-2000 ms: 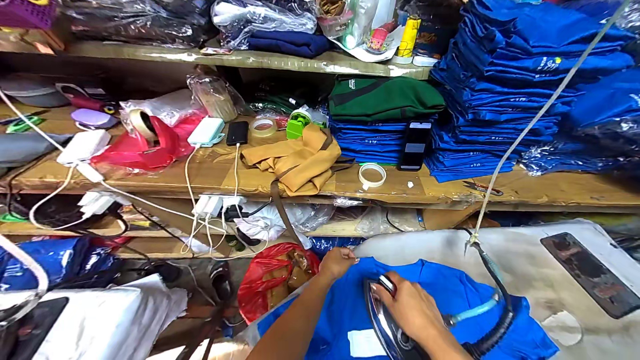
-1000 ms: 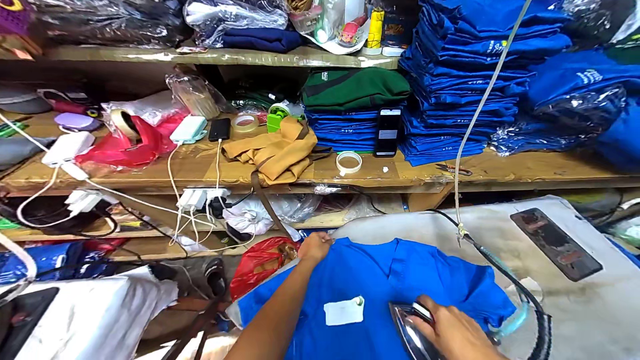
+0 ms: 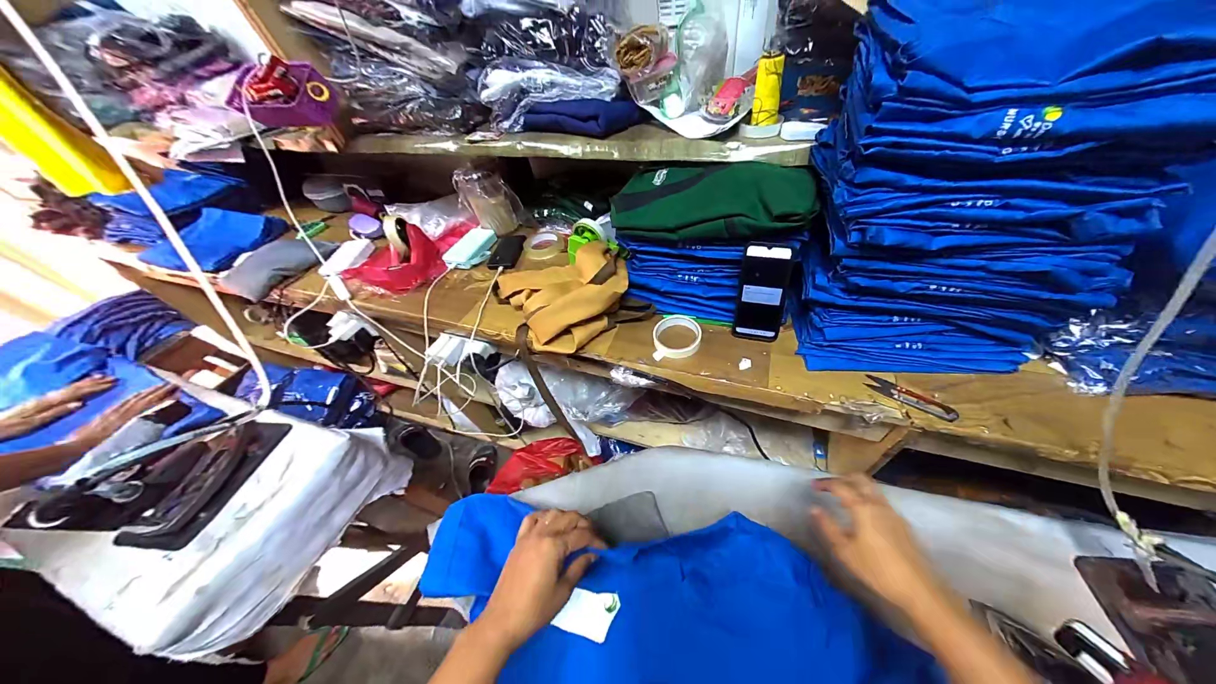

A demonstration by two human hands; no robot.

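A blue garment point(image 3: 741, 608) with a white patch point(image 3: 587, 614) lies over the padded pressing board point(image 3: 646, 475). My left hand point(image 3: 546, 570) is closed on its upper left part, beside the patch. My right hand point(image 3: 869, 532), blurred, is raised near the garment's upper right edge with the fingers apart, holding nothing. The electric iron point(image 3: 1092, 651) stands at the lower right, partly cut off by the frame, close to a dark iron rest point(image 3: 1149, 608).
A wooden shelf point(image 3: 1121, 427) carries thread snips point(image 3: 912, 397), a tape roll point(image 3: 676, 336), a phone point(image 3: 763, 292) and tall stacks of folded blue garments point(image 3: 988, 237). A cord point(image 3: 1126, 380) hangs at right. At left, a co-worker's hands point(image 3: 95, 408) rest on blue cloth beside another board point(image 3: 247, 541).
My right hand has let go of the iron, which now stands at the right. My left hand has moved onto the garment's left part. The view has swung left, bringing the co-worker's hands in.
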